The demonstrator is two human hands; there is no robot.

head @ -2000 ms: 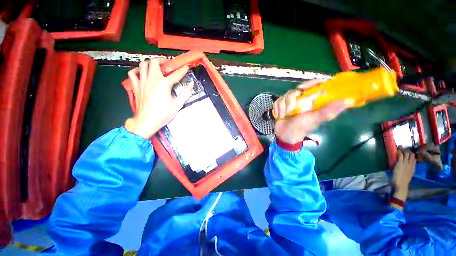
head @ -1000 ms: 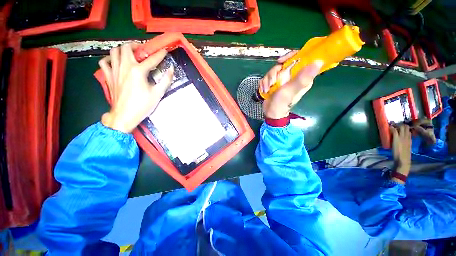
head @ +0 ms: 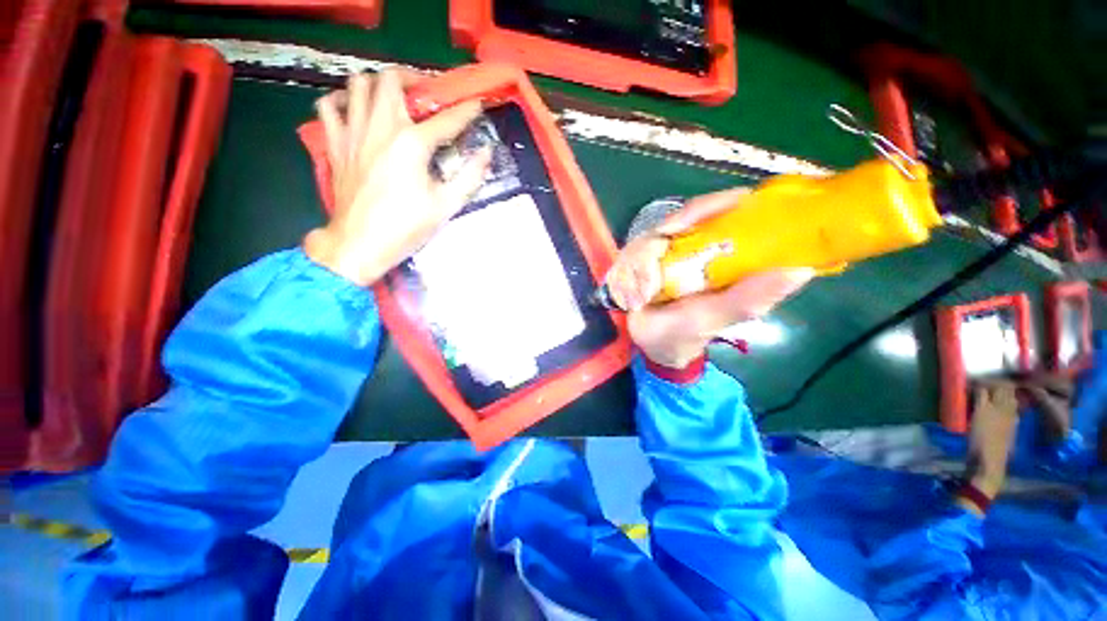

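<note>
An open-backed tablet (head: 563,261) lies in a red foam tray (head: 580,200) on the green bench, turned at an angle, its large battery area glaring white. My left hand (head: 386,176) lies over the tray's upper left, with thumb and fingertips at the circuit board (head: 495,167). My right hand (head: 698,285) is closed around a yellow electric screwdriver (head: 807,231). Its dark tip points left, over the tray's right edge; whether it touches is unclear. A round perforated dish (head: 656,216) is partly hidden behind my right hand.
Several red foam trays (head: 121,243) stand side by side at left. Another trayed tablet (head: 607,61) lies beyond the whitish belt edge (head: 680,143). A black cord (head: 898,301) crosses the bench at right. Another person's hand (head: 993,437) is at a trayed tablet (head: 989,340) on the far right.
The screwdriver's tip has moved left from over the perforated dish to the tray's right edge. My left hand stays at the board end. The whole view has also shifted.
</note>
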